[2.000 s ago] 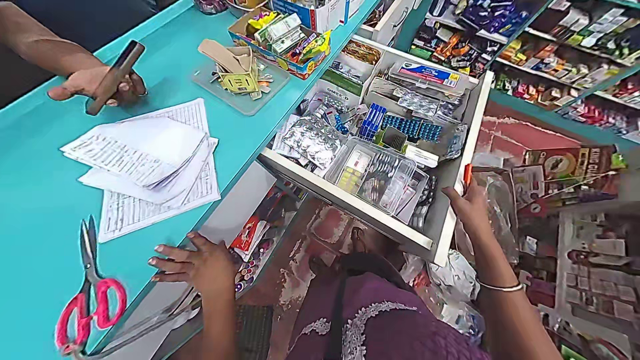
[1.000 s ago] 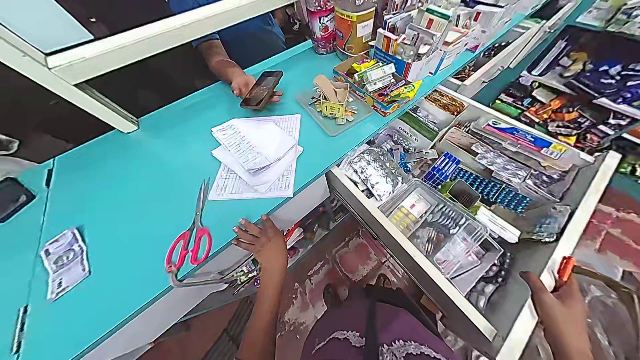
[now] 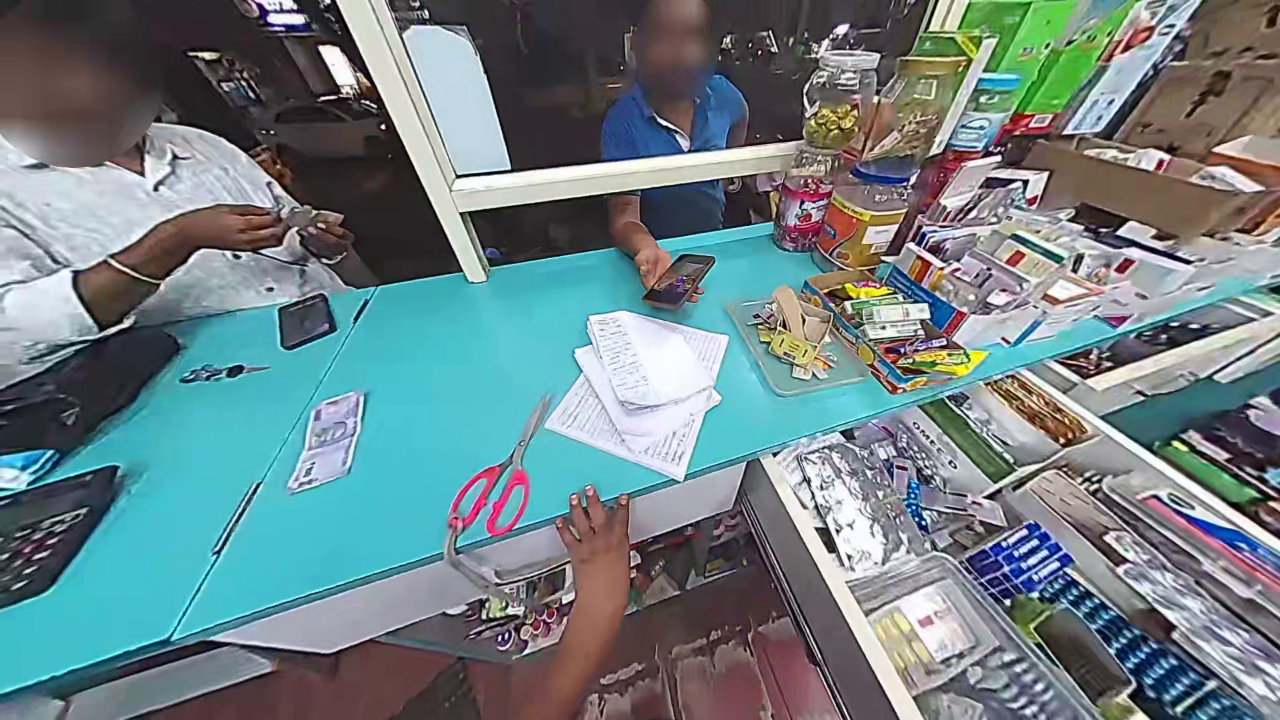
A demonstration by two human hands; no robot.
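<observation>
My left hand (image 3: 597, 535) rests with spread fingers on the front edge of the teal counter (image 3: 400, 450), holding nothing. Just left of it lie scissors with red handles (image 3: 500, 480), blades pointing away. Beyond my fingers is a loose stack of printed papers (image 3: 645, 390). A folded banknote (image 3: 329, 440) lies further left on the counter. To the right, an open drawer (image 3: 790, 560) holds blister packs (image 3: 860, 500) and a clear plastic box (image 3: 940, 630). My right hand is out of view.
Across the counter one person holds a smartphone (image 3: 680, 280); another person stands at left near a phone (image 3: 306, 321), keys (image 3: 218, 372) and a calculator (image 3: 55, 535). A clear tray (image 3: 760, 370), a carton of small packets (image 3: 900, 330) and jars (image 3: 865, 220) stand at right.
The view has swung up and left, bringing both people into sight. My right hand, at the drawer's front in both earlier frames, has left the view. My left hand remains at the counter edge.
</observation>
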